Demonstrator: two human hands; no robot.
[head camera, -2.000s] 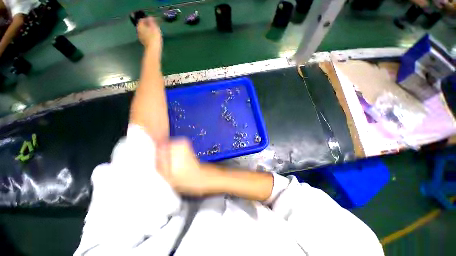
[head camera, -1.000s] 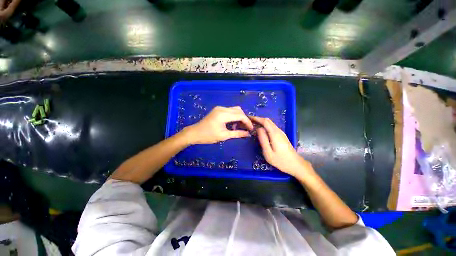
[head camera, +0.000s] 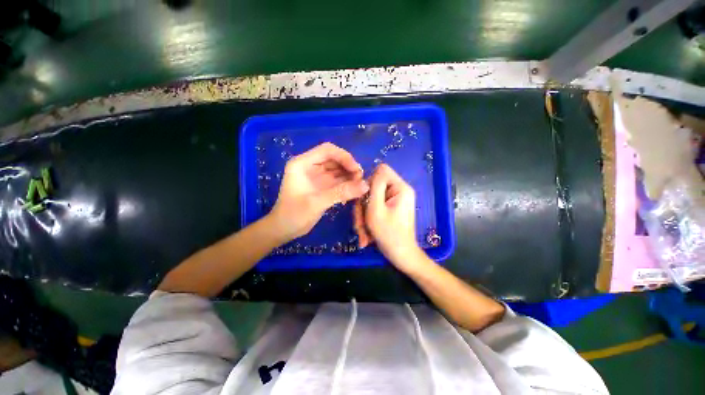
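The blue tray (head camera: 444, 177) lies on the black sheeting in front of me. Small shiny rings or clips (head camera: 396, 137) are scattered in it, with a row along its near side and one larger ring at its near right corner. My left hand (head camera: 317, 189) is over the tray's middle, thumb and fingertips brought together. My right hand (head camera: 390, 208) is beside it with curled fingers, its fingertips close to the left ones. Something tiny may be between the fingertips, but it is too small and blurred to tell. The curled fingers hide the inside of my right hand.
Green strips (head camera: 39, 190) lie on the black sheeting (head camera: 502, 193) at far left. A box (head camera: 608, 193) with a pink panel and a clear bag (head camera: 676, 235) is at right. Beyond the whitish edge (head camera: 325, 83) is the green belt (head camera: 340, 38). A metal post (head camera: 611, 35) stands upper right.
My left hand has come back from the belt to over the tray. The dark unit seen between both hands a second ago no longer shows. The right hand is now more curled.
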